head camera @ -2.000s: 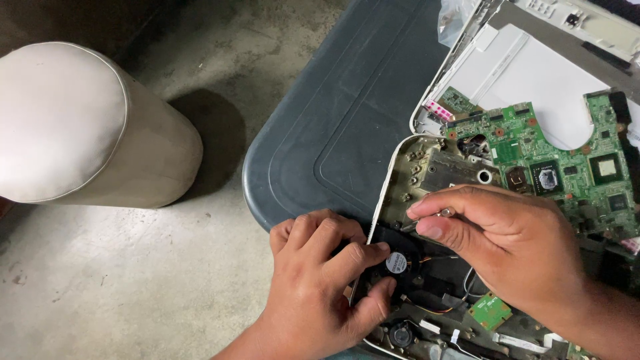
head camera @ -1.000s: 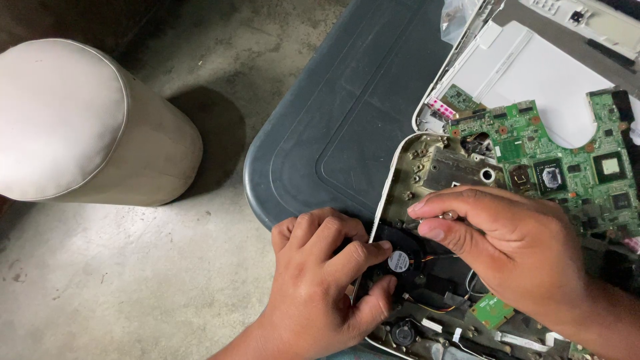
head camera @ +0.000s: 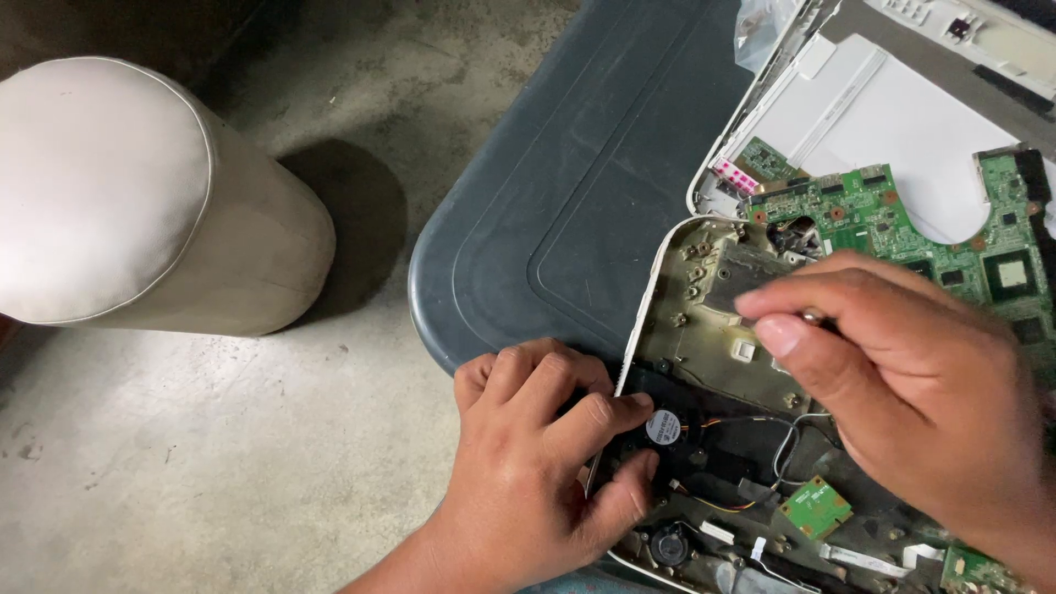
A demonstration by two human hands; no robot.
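My left hand [head camera: 549,445] rests over the edge of an opened laptop's base shell [head camera: 718,363], with its thumb and index fingertip at a black cooling fan [head camera: 662,426] that bears a round label. My right hand [head camera: 899,379] is above the shell, thumb and index finger pinched on a small tool whose metal end [head camera: 813,316] shows; its kind cannot be told. A green laptop motherboard [head camera: 874,206] lies behind the right hand, partly hidden by it. Below the hands are a small green circuit card [head camera: 815,506], thin cables [head camera: 780,445] and a round speaker [head camera: 669,545].
The laptop parts lie on a dark plastic surface [head camera: 511,247] with rounded corners. A white cover with a grey inside [head camera: 891,107] is at the upper right, near a clear plastic bag [head camera: 759,33]. A pale cylindrical stool [head camera: 190,198] stands on the concrete floor [head camera: 231,445] at left.
The right hand has risen slightly off the fan area, uncovering more of the shell between the hands. The left hand has stayed in place at the fan.
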